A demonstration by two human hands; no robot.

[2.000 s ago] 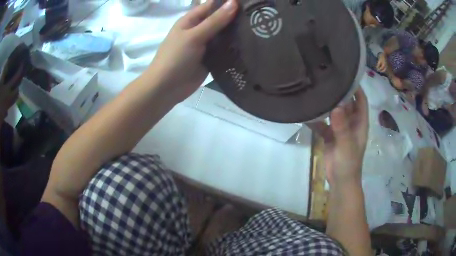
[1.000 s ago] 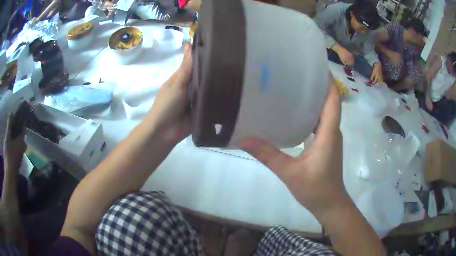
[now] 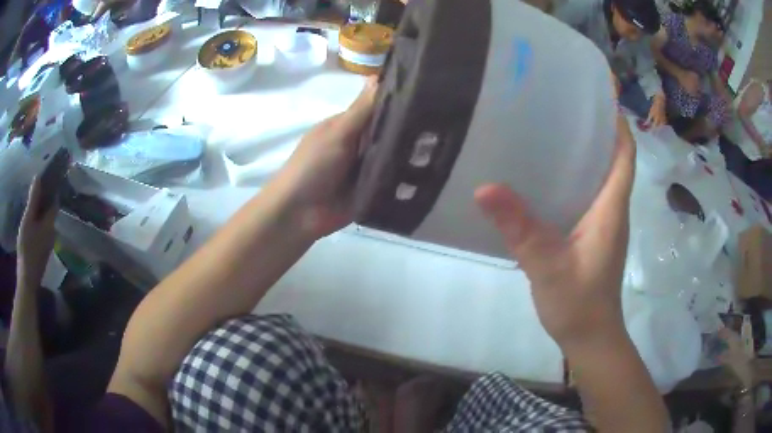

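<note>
A large round appliance is held on its side above the white table. Its dark brown base [image 3: 423,127] faces left and shows two small light slots on its rim. Its translucent white drum [image 3: 542,127] faces right and bears a faint blue print. The two parts are together. My left hand [image 3: 339,161] holds the base from the left, its fingers mostly hidden behind it. My right hand [image 3: 567,262] grips the drum from below and right, thumb on the near side. The top of the appliance is cut off by the frame.
An open white box [image 3: 152,228] with dark contents stands at left, beside another person's hand [image 3: 34,220]. A blue-looking bagged device [image 3: 152,156] lies behind it. Yellow-brown round tubs [image 3: 227,59] stand farther back. Clear plastic bags [image 3: 669,245] lie at right, near a cardboard box [image 3: 753,262]. People sit at upper right.
The appliance has turned from its vented brown face towards me to its side, and has since shifted right, bringing the rim slots into view. Both hands still hold it.
</note>
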